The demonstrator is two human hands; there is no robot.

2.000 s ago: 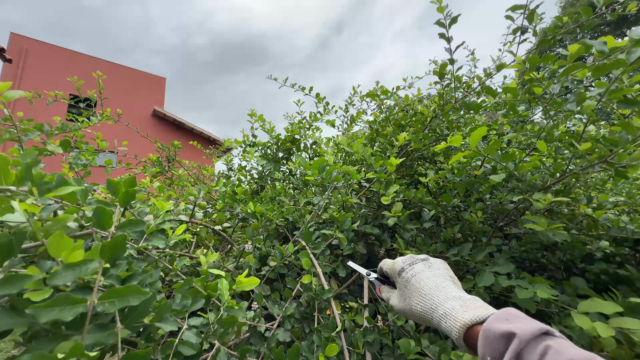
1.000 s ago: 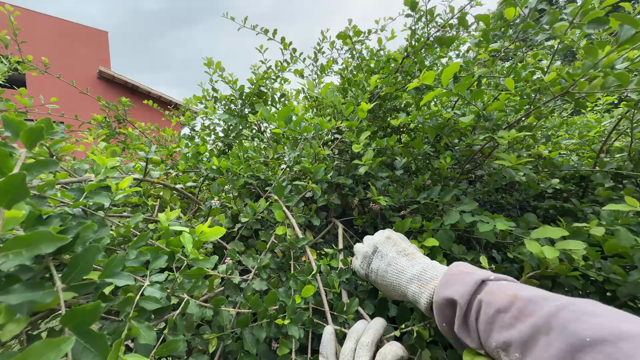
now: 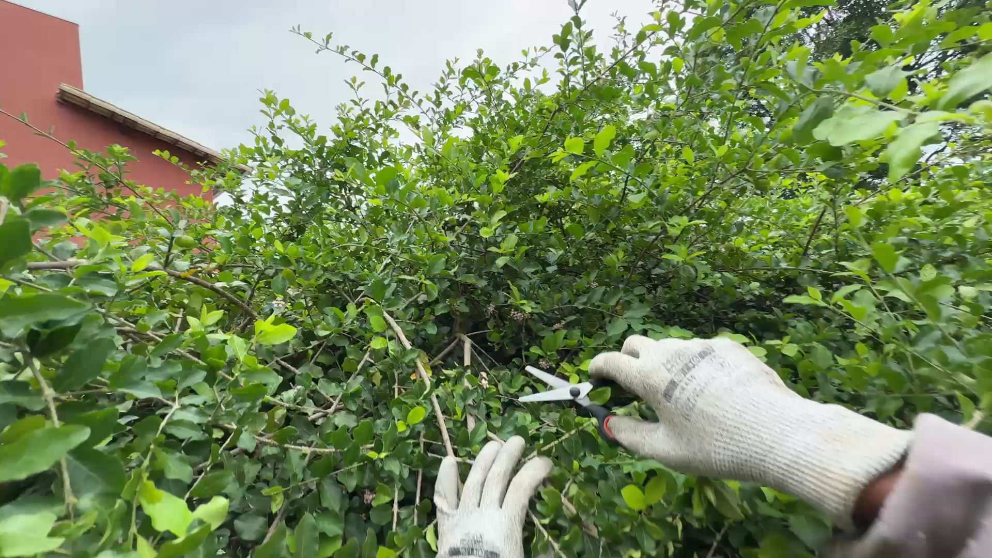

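Note:
My right hand [image 3: 697,395], in a whitish knit glove bearing print, holds small scissors [image 3: 573,393] by their dark handles with red inside. The blades are spread and point left, in front of the leaves. Below and to the left, my left hand [image 3: 488,500], in a matching glove, reaches up from the bottom edge with its fingers a little apart. Its fingertips are at the lower end of a bare tan branch [image 3: 422,372]; whether they touch it I cannot tell. A shorter cut-looking stem [image 3: 467,372] stands just right of that branch.
A dense leafy shrub [image 3: 480,232] spreads across the view, with thin twigs crossing around both hands. Large leaves [image 3: 39,449] are close at the lower left. Behind, at the upper left, a red building [image 3: 39,93] with a tiled roof edge [image 3: 139,128] rises under a cloudy sky.
The scissors' spread blades show again; one second ago they were out of sight at my right hand. My left hand, absent two seconds ago, has come farther up into view.

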